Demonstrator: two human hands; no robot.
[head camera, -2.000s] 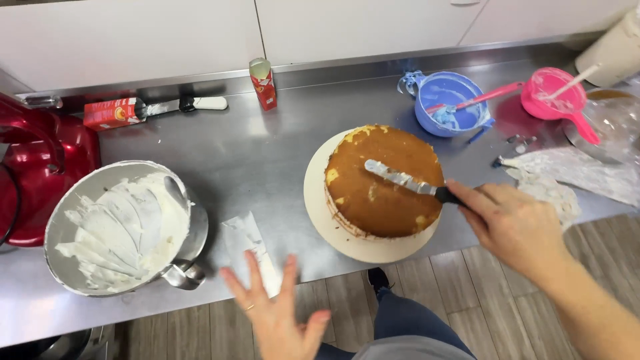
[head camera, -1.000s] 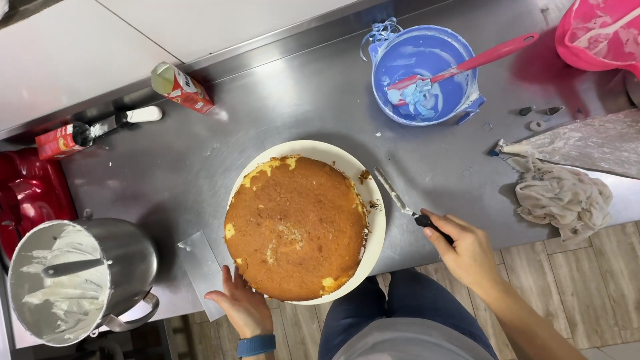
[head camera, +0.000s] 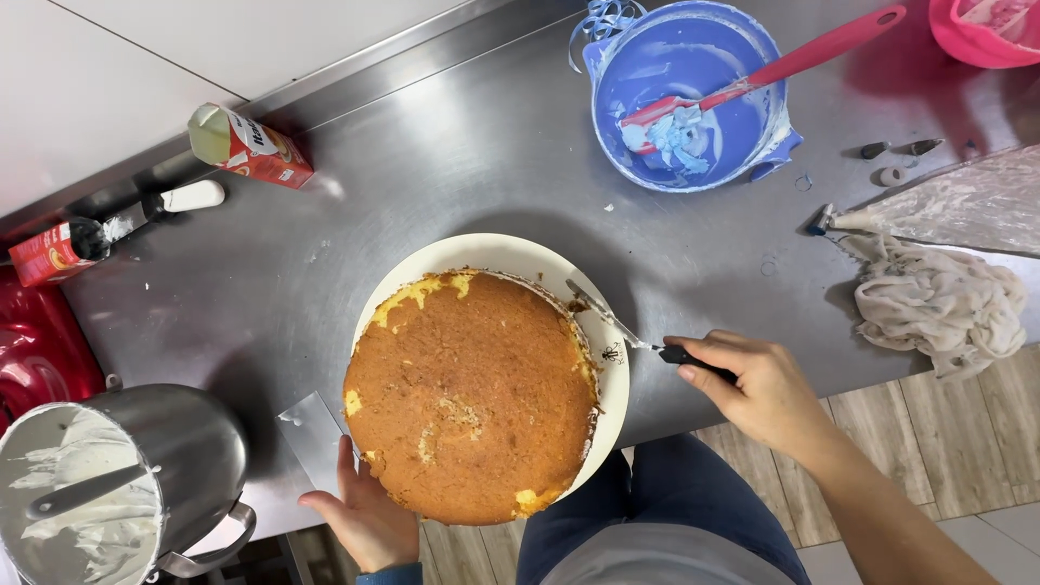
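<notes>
A round, browned sponge cake (head camera: 479, 398) rests on a pale round cake board (head camera: 613, 390), with white cream showing along its right side. My right hand (head camera: 751, 386) grips the black handle of an offset spatula (head camera: 609, 315). The cream-smeared blade lies over the board's right rim, beside the cake. My left hand (head camera: 366, 504) is spread at the cake's lower left edge, its fingertips at the side and partly hidden beneath it; it grips nothing that shows. Just beyond those fingers lies a clear plastic scraper (head camera: 313, 435) on the steel counter.
At left stand a steel mixing bowl (head camera: 191, 439) of white cream and a red mixer (head camera: 41, 341). Cartons, one red (head camera: 260, 154), line the back. A blue bowl (head camera: 691, 49) with a pink spatula (head camera: 821, 49), a piping bag (head camera: 951, 203) and a crumpled cloth (head camera: 938, 305) lie right.
The spatula has gone from above the cake to the board's right side. My left hand, earlier spread away from the cake, is now at its lower left edge. The view is closer.
</notes>
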